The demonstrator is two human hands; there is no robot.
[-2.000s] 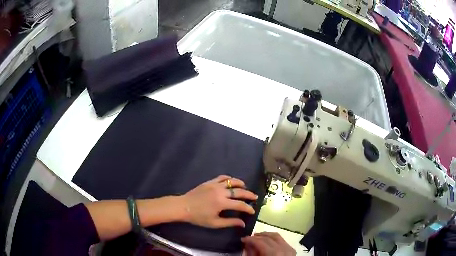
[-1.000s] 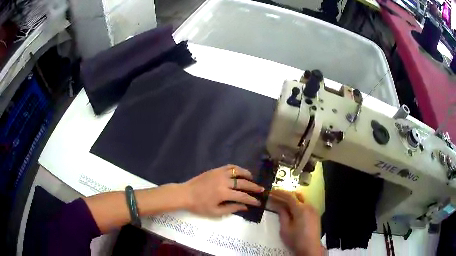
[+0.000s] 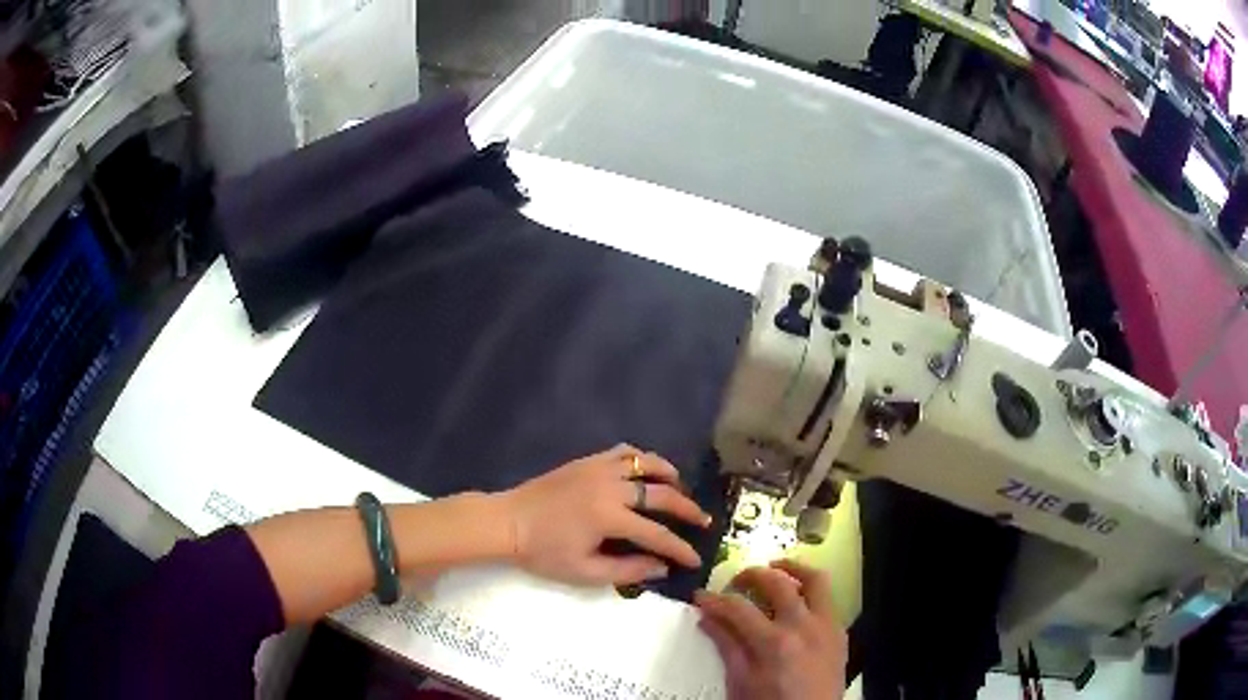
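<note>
A large dark fabric panel [image 3: 507,356] lies flat on the white table, its right edge at the needle area of the cream sewing machine [image 3: 890,397]. My left hand [image 3: 602,527] lies flat on the panel's near right corner, fingers a little apart, pressing it down. My right hand [image 3: 777,632] is at the corner's right side, just in front of the lit needle plate [image 3: 767,536], fingers bent. Whether its fingertips pinch the fabric edge cannot be told. The presser foot is small and washed out by the lamp.
A folded dark fabric bundle [image 3: 349,205] lies at the table's far left, touching the panel. Small dark pieces [image 3: 938,588] hang under the machine arm. A translucent white bin [image 3: 780,151] stands behind the table. Dark-handled snips [image 3: 1029,673] lie at the lower right.
The panel has shifted away from me along the needle, baring the table's near edge. My right hand moved up to the needle plate, then slightly back and left. My left hand stayed on the panel.
</note>
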